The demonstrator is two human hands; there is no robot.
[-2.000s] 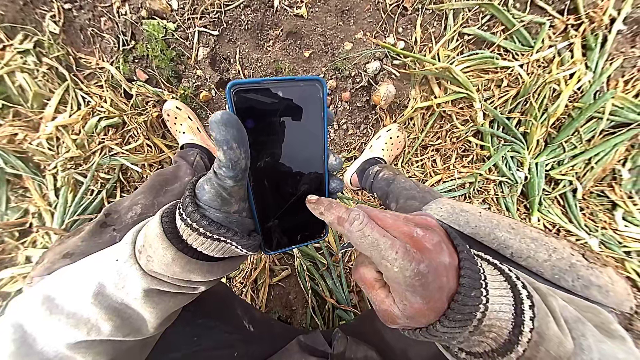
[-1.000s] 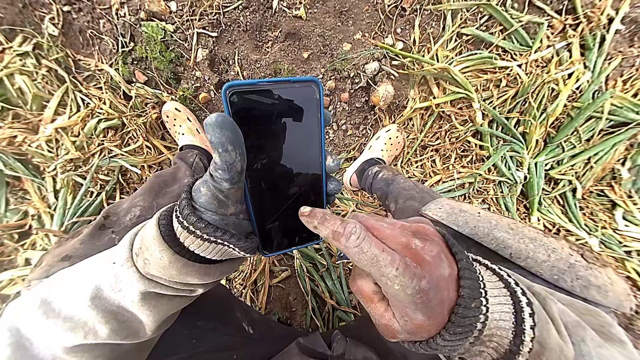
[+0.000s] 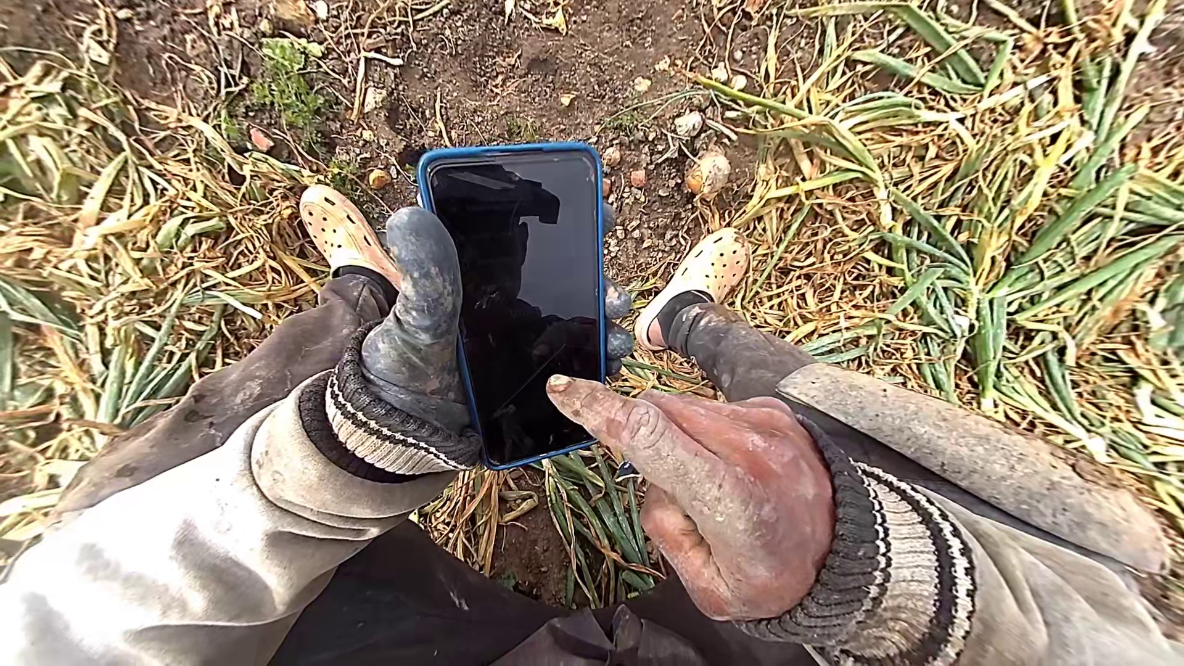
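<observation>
My left hand, in a dirty dark rubber glove, holds a smartphone in a blue case, its thumb along the left edge and its fingertips showing at the right edge. The phone's screen is dark and reflects a silhouette. Bare and dusty with soil, my right hand points its index finger at the lower part of the screen; whether the fingertip touches the glass I cannot tell. The other fingers of that hand are curled, with nothing seen in them.
My feet, in perforated tan clogs, stand apart on stony brown soil. Leafy onion-like plants, partly dried, lie to the right, and more lie to the left. A pale, dirty, long flat piece runs along my right leg.
</observation>
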